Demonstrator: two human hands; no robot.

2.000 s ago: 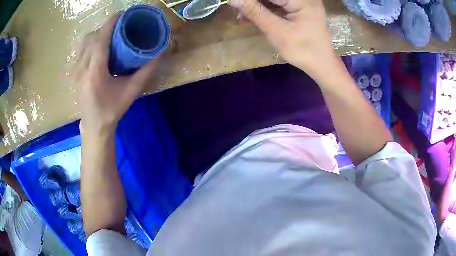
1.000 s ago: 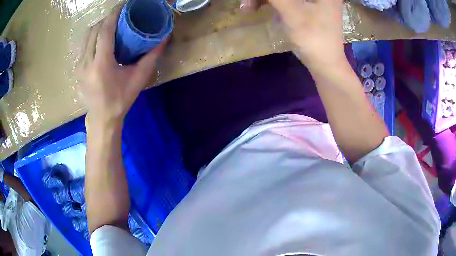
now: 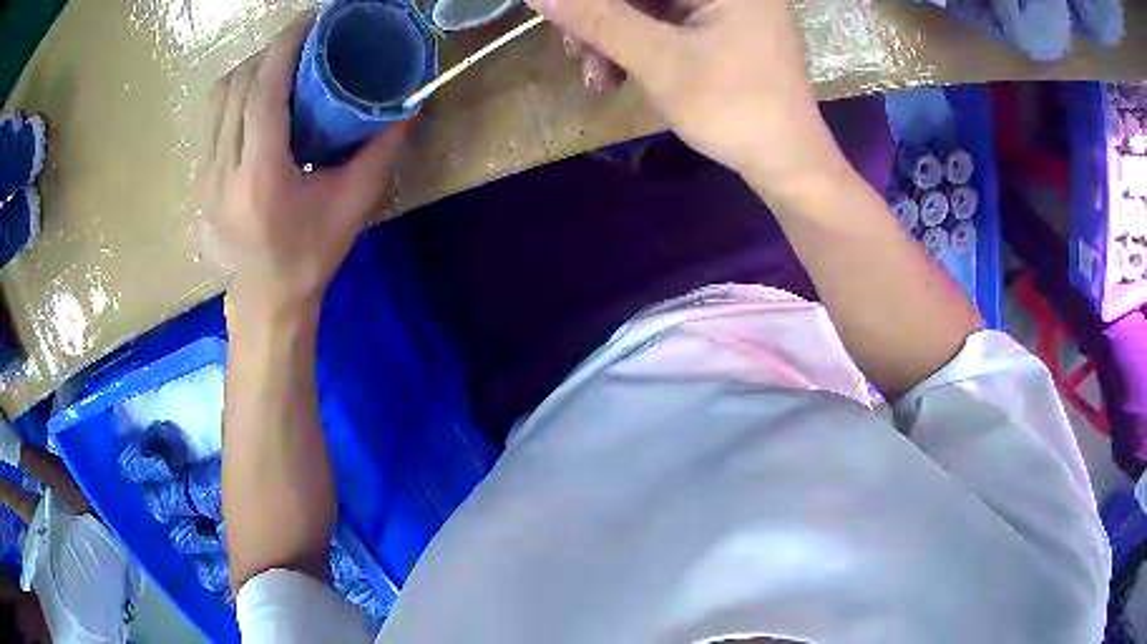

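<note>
My left hand [image 3: 283,176] is closed around a blue tube body [image 3: 330,111], its dark open mouth facing up. My right hand [image 3: 704,76] pinches a thin pale swab [image 3: 481,54]. The swab's tip touches the tube's rim at its lower right. A small round whitish dish [image 3: 470,11] sits on the table just right of the tube, cut off by the top edge. Some of my right fingers are hidden behind the hand.
The tan table [image 3: 138,151] is film-covered. Blue-grey rings [image 3: 1034,25] lie at the top right, finished assemblies [image 3: 18,164] at the far left. Blue totes stand at left [image 3: 94,428] and right [image 3: 987,201]. A person in white [image 3: 88,579] is at lower left.
My right hand has come back left, and the swab now reaches the tube's rim. My left hand still holds the tube. The view has shifted slightly.
</note>
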